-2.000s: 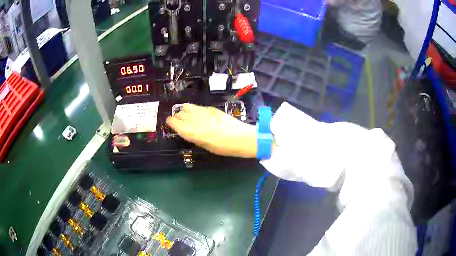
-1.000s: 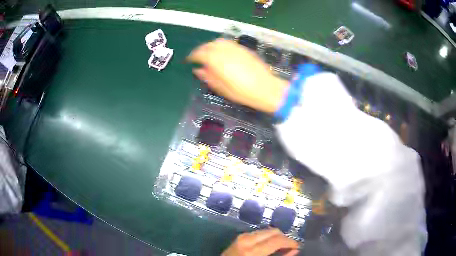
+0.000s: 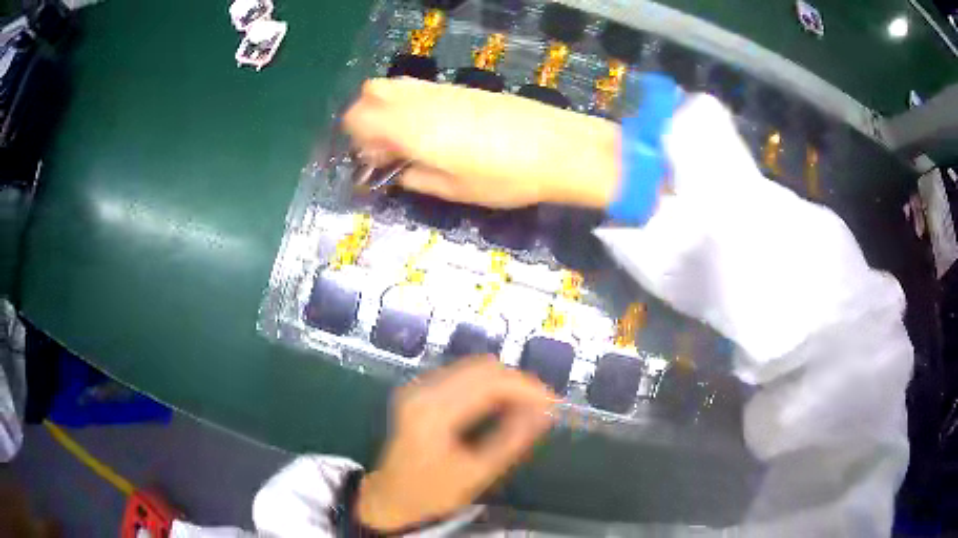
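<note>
The clear blister tray (image 3: 278,305) lies on the green mat. A row of dark screens (image 3: 336,301) with orange-gold flex cables (image 3: 353,242) fills its near side, and more show beyond my right arm. My right hand (image 3: 452,145), blue band at the wrist, is over the tray's left part with fingers bent down. Something thin and shiny shows at its fingertips; whether it is held is unclear. My left hand (image 3: 452,436), blurred, is curled at the tray's near edge, its fingertips close to the screens. Whether it holds anything cannot be told.
Two small white-framed housings (image 3: 259,44) lie together on the mat at the upper left. Another small part (image 3: 809,17) lies beyond the pale edge strip. Dark equipment stands at the far left edge. A red item (image 3: 147,517) is below the bench at the lower left.
My right hand left the black fixture and came over the tray. The view turned from fixture to tray. My left hand came into view and has since risen to the tray's near edge.
</note>
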